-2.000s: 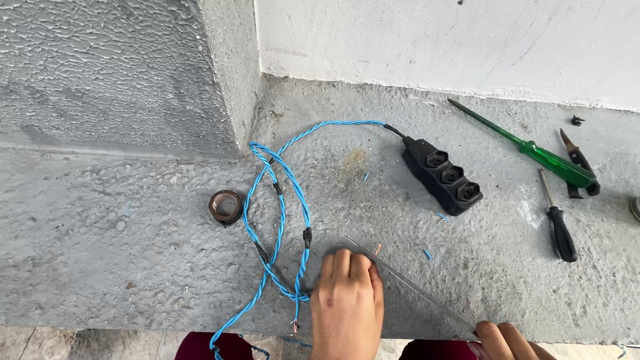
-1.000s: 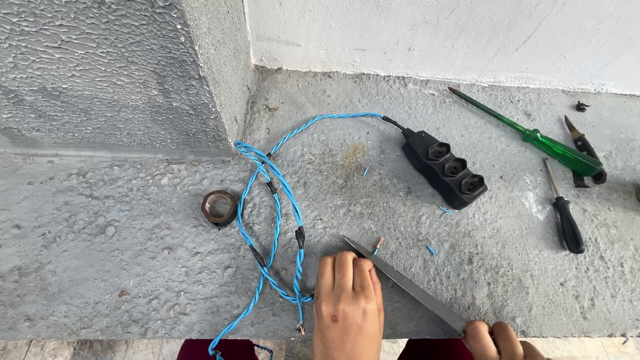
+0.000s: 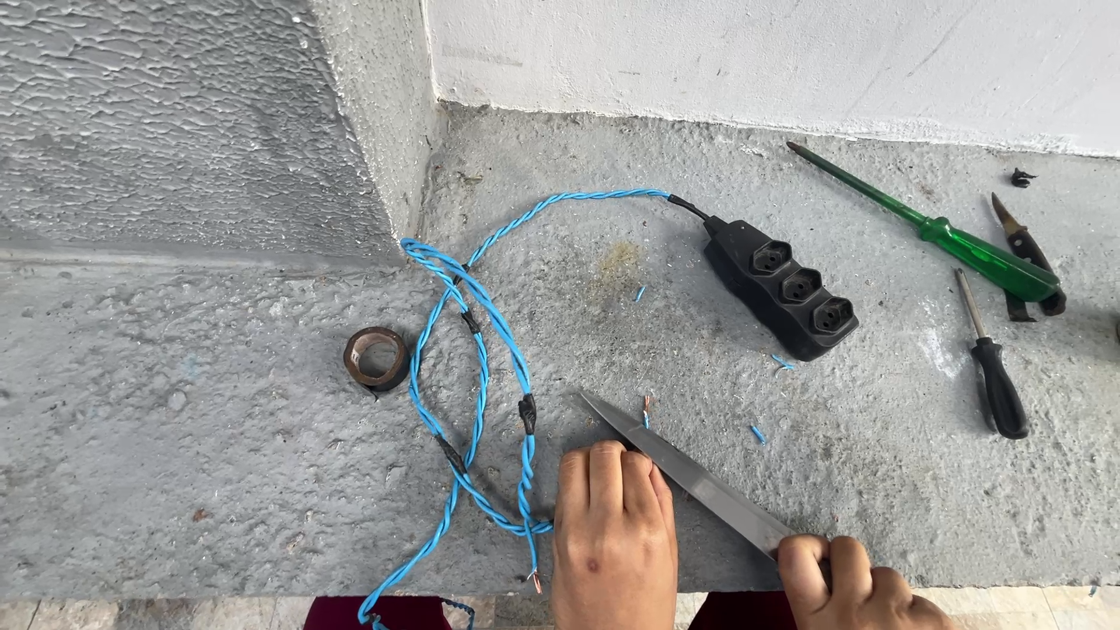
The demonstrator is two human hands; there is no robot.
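My right hand (image 3: 853, 582) grips a knife at its lower end; the steel knife blade (image 3: 700, 481) points up and left, its middle against the fingers of my left hand (image 3: 617, 525). My left hand is curled palm down over the twisted blue wire (image 3: 503, 337), whose strand enters under it. Just above the blade, a short wire end with bare copper (image 3: 647, 409) stands out. Another stripped end (image 3: 536, 579) hangs left of my left hand. Black tape wraps several spots on the wire, which runs to a black three-socket power strip (image 3: 783, 289).
A roll of black electrical tape (image 3: 376, 359) lies left of the wire. At the right are a green-handled screwdriver (image 3: 945, 232), a small folding knife (image 3: 1024, 249) and a black-handled screwdriver (image 3: 997, 385). Blue insulation scraps (image 3: 758, 434) dot the concrete ledge. Walls stand behind.
The knife blade, seen thin and edge-on two seconds ago, now shows its broad side. Both hands stay in about the same place.
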